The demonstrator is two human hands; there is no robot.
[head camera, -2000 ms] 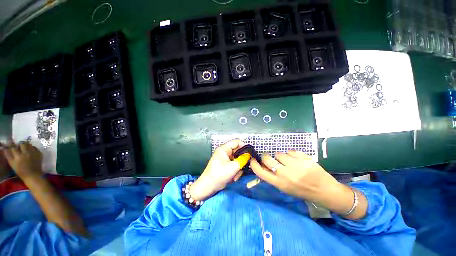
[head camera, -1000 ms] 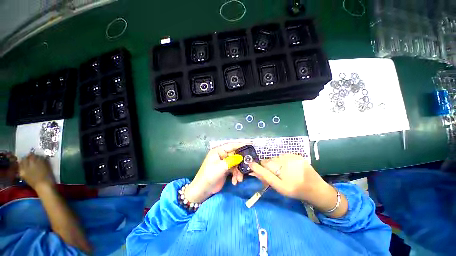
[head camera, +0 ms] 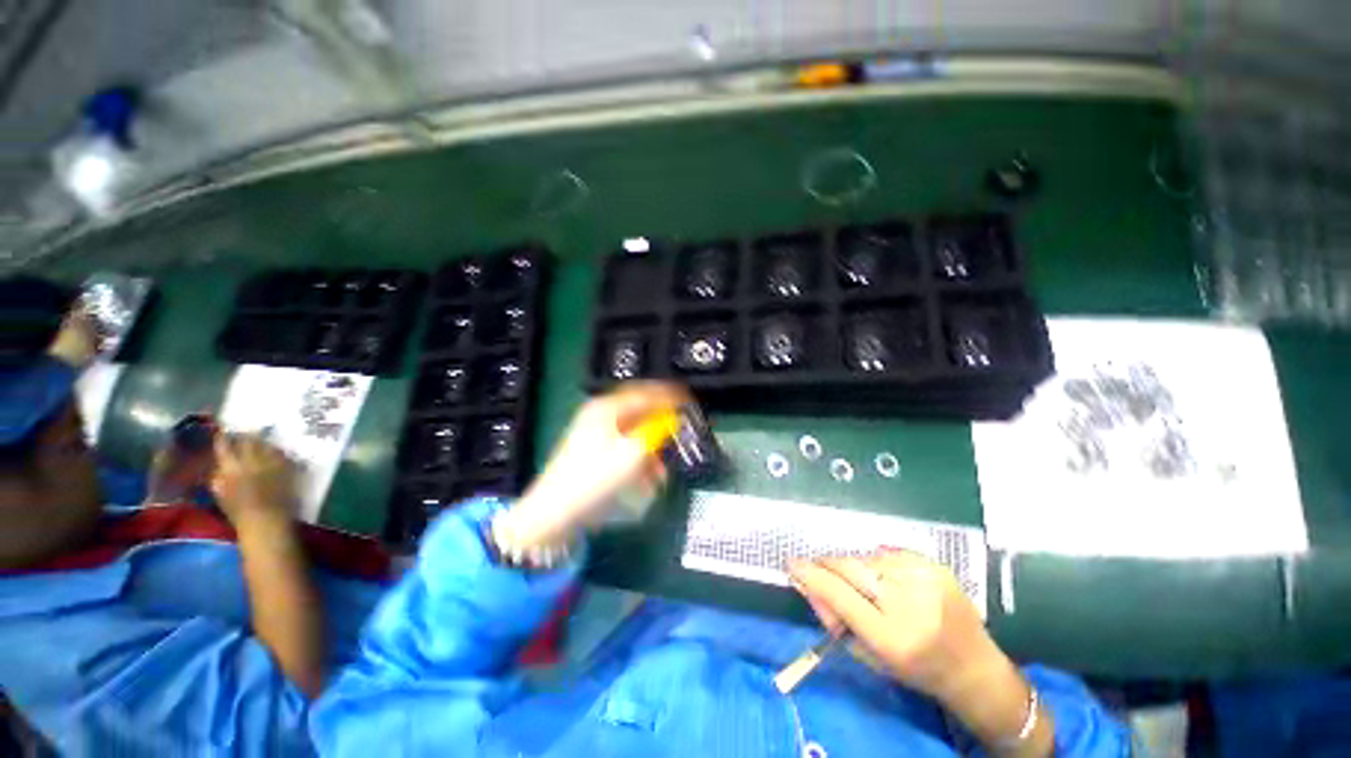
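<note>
My left hand, blurred, with a yellow finger cot, holds a black camera housing raised in front of the near edge of the foam tray. My right hand holds a thin tool with a pale handle; its fingertips are over the white dot sheet. Housings sit in the tray's pockets; the back-left pocket shows none. Several pale rings lie on the green mat between tray and sheet.
A white paper with a loose ring pile lies right. Two more foam trays stand left. A person in blue works at the left beside another white paper. Clear plastic trays are at the far right.
The view has tilted up and turned left. My left hand has carried the housing away from my right hand, forward and left towards the tray. My right hand has stayed by the dot sheet with the tool.
</note>
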